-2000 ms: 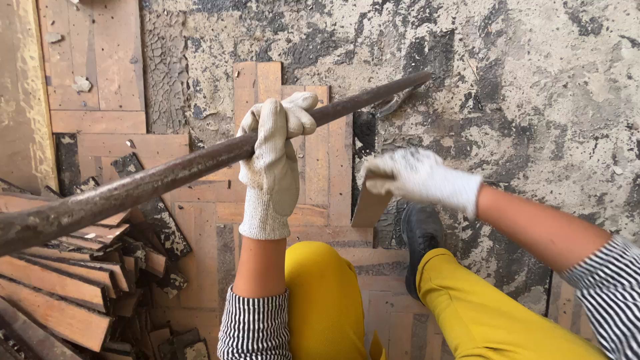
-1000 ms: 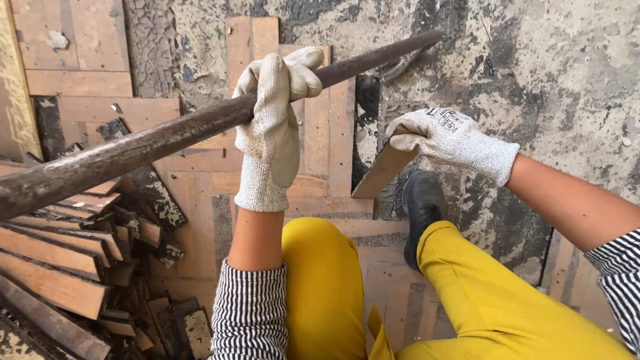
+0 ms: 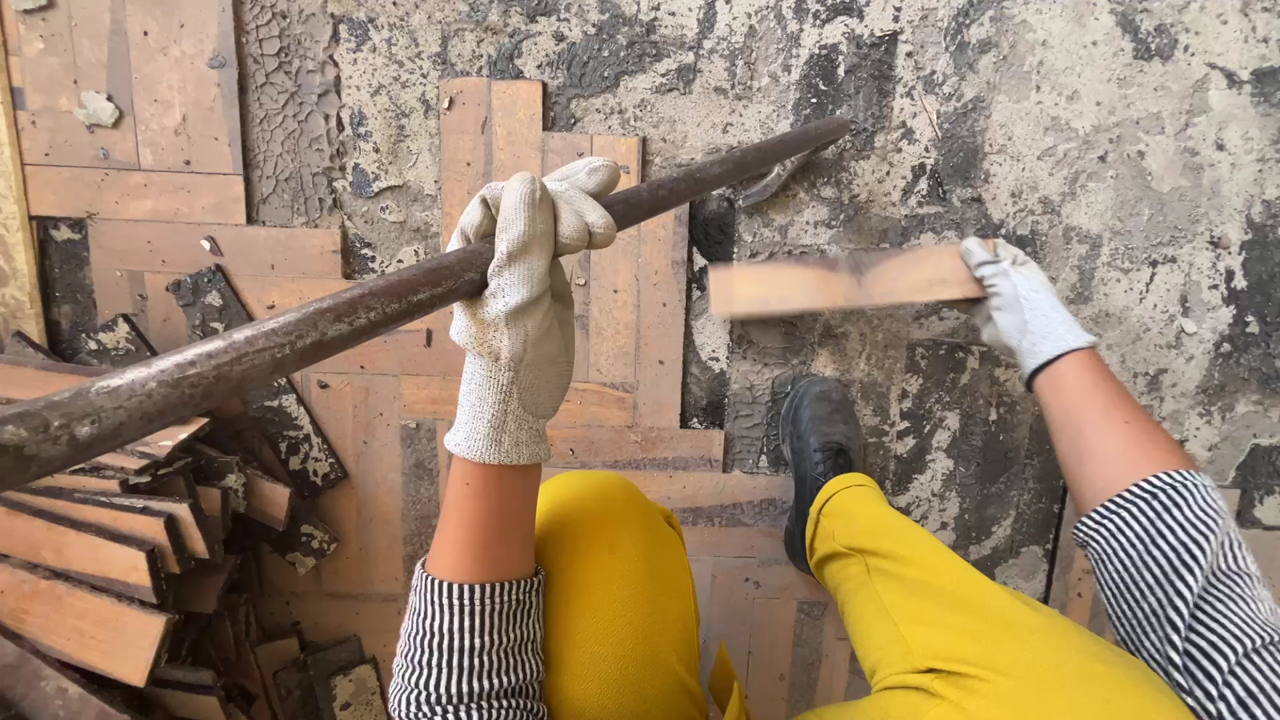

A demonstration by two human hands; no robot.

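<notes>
My left hand (image 3: 525,270), in a whitish knit work glove, is closed around a long, worn metal pry bar (image 3: 300,345). The bar runs from the lower left up to the right, and its curved tip (image 3: 775,180) is over the bare, scraped floor. My right hand (image 3: 1020,300), gloved the same way, grips the right end of a wooden parquet block (image 3: 850,280), slightly blurred, smooth wooden face showing. The block is level and lies below the bar's tip in the view, to the right of the parquet still on the floor (image 3: 610,300).
A heap of loose parquet blocks (image 3: 85,610), some with black adhesive, lies at the lower left. Rough subfloor with black residue (image 3: 1000,150) spreads across the upper right. My dark shoe (image 3: 822,440) stands at the parquet's edge. A mortar chip (image 3: 97,109) lies at the upper left.
My right hand has lifted the parquet block from beside the parquet's edge, moved it up and to the right, and turned it from steep to level. My left hand still holds the bar.
</notes>
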